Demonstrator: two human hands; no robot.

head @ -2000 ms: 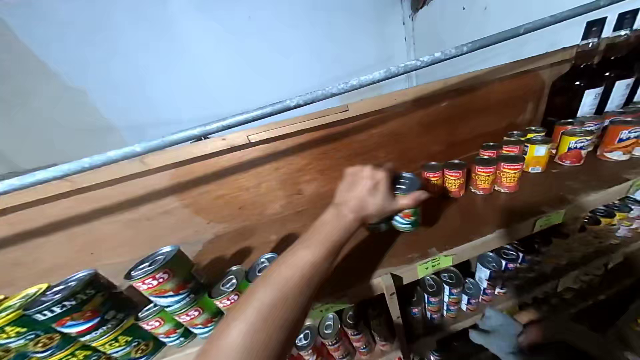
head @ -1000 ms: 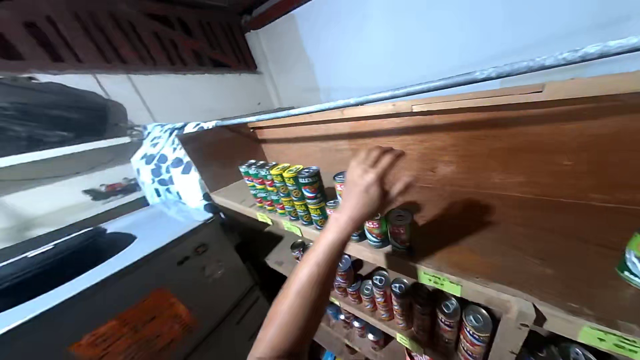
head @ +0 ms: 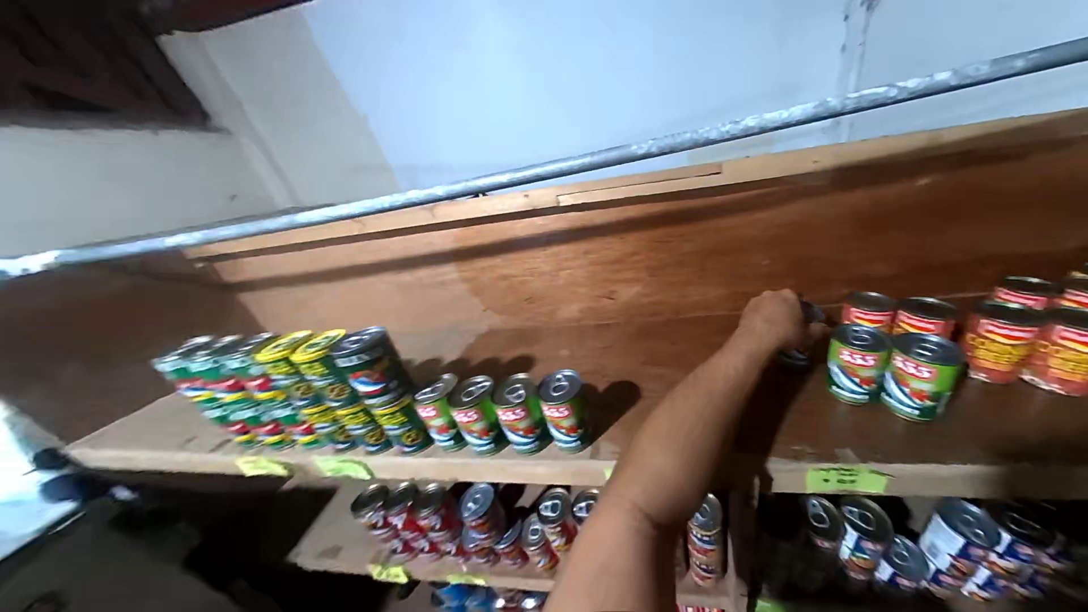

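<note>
My left hand [head: 778,327] reaches from the bottom centre to the back of the upper shelf, with its fingers closed around a can [head: 796,357] that is mostly hidden. Just right of it, two green 555 food cans [head: 922,382] stand side by side in front of red-and-yellow corned beef cans [head: 1003,344]. Left of my forearm, several green 555 cans [head: 518,416] form a row beside stacked green, yellow and dark cans [head: 319,391]. My right hand is out of view.
The wooden shelf's front edge [head: 527,466] carries green paper labels [head: 846,478]. Lower shelves hold more cans [head: 480,518] [head: 956,540]. A metal pipe [head: 595,157] crosses above the shelf, in front of the wall.
My left hand has moved right from above the green cans, where its fingers were spread, to the back of the shelf and closed on a can. The view has swung right since then.
</note>
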